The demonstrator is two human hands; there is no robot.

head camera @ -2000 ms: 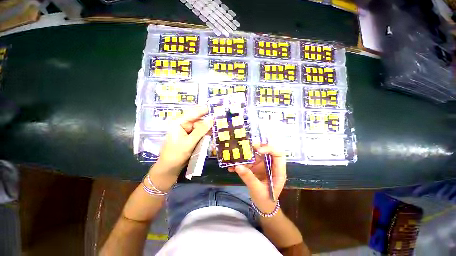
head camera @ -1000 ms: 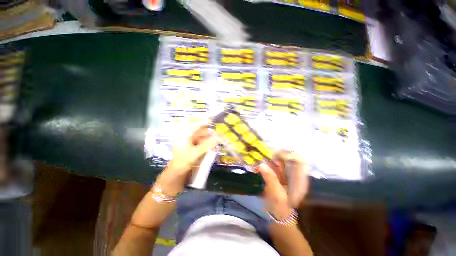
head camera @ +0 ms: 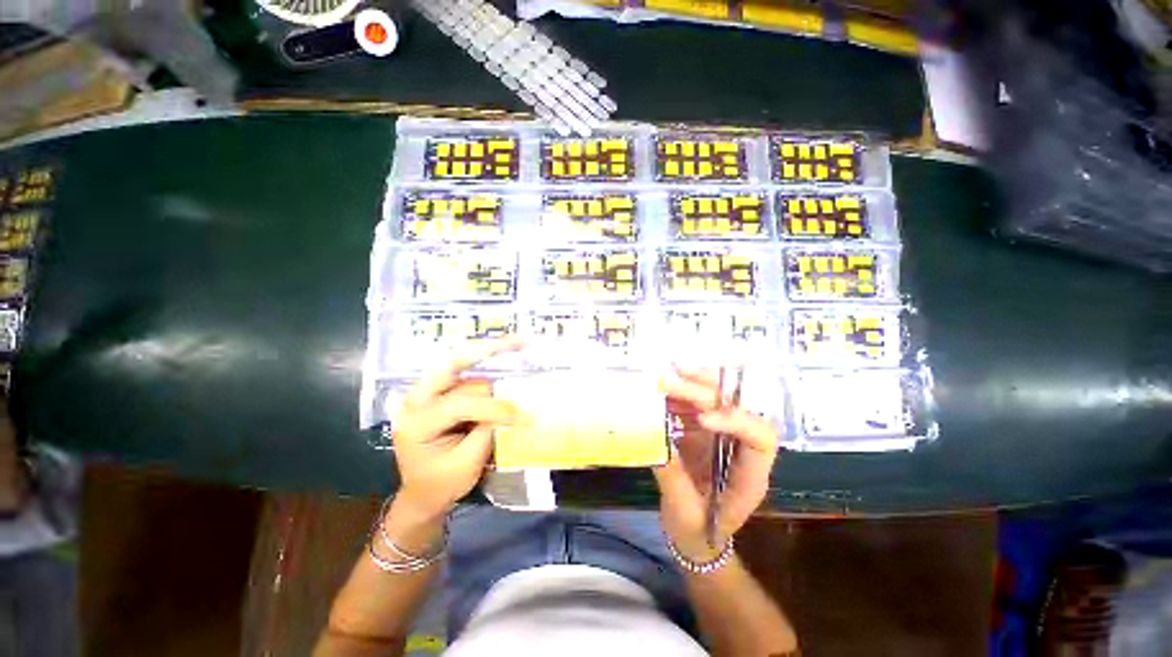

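A circuit board (head camera: 581,418) is held level over the front edge of a clear blister tray (head camera: 523,277). It shows a plain face, glaring white above and yellow below. My left hand (head camera: 443,434) grips its left end, and a white-edged sticker sheet (head camera: 521,488) hangs below that hand. My right hand (head camera: 722,452) holds the board's right end and also the thin tweezers (head camera: 724,469), which slant down across the palm. Boards with yellow squares sit in the tray's pockets; glare hides detail in the lower rows.
White strips (head camera: 530,62) lie behind the tray. A small white round fan (head camera: 375,34) is at the back left. A glossy plastic tray stack (head camera: 1080,193) stands at the right. More boards (head camera: 21,231) are at the far left edge, near part of another person (head camera: 28,494).
The board has turned from upright, then slanted, to level, and its yellow-square face no longer shows. Both hands still hold it. The view has shifted, and the fan now shows.
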